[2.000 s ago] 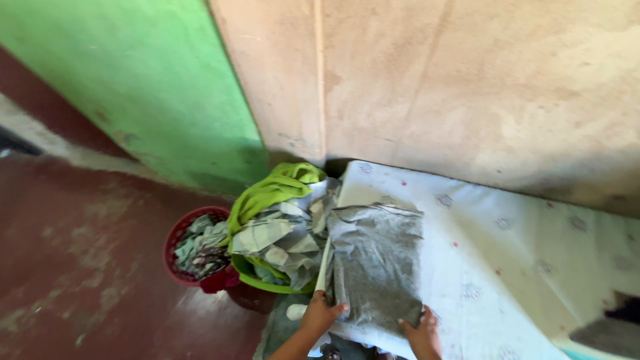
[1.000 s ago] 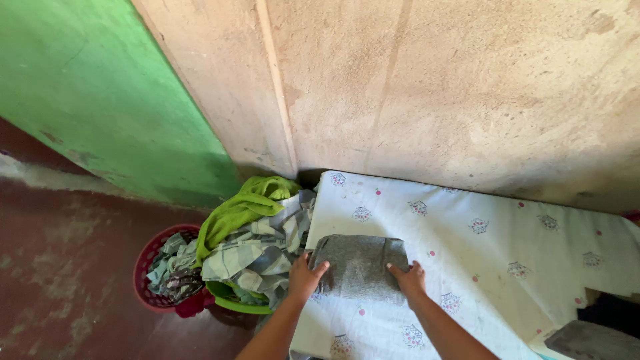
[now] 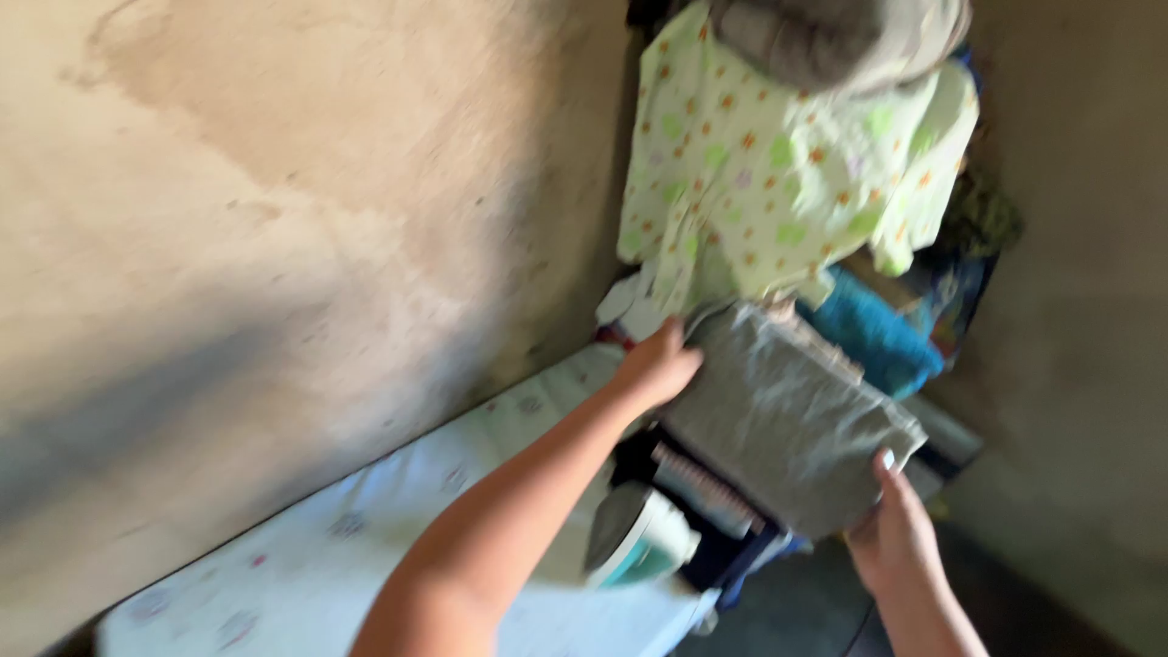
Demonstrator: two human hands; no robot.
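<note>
A folded grey garment (image 3: 789, 420) is stretched between my two hands, above a stack of folded dark clothes (image 3: 707, 493). My left hand (image 3: 659, 367) grips its upper left corner. At its lower right edge, my right hand (image 3: 890, 520) holds on, thumb on top and the other fingers mostly hidden beneath. Beside the dark clothes, a clothes iron (image 3: 639, 538) with a white and teal body lies on the patterned white mattress (image 3: 365, 538). The picture is somewhat blurred.
Beyond the garment hangs a pale green cloth with a flower print (image 3: 776, 173), with a brown-grey bundle (image 3: 821, 41) on top. A blue cloth (image 3: 876, 333) lies behind the garment at right. A rough plastered wall (image 3: 274, 228) runs along the mattress.
The view has swung right, away from the laundry baskets. The grey garment, on the mattress between my hands a second ago, is now held over the dark clothes.
</note>
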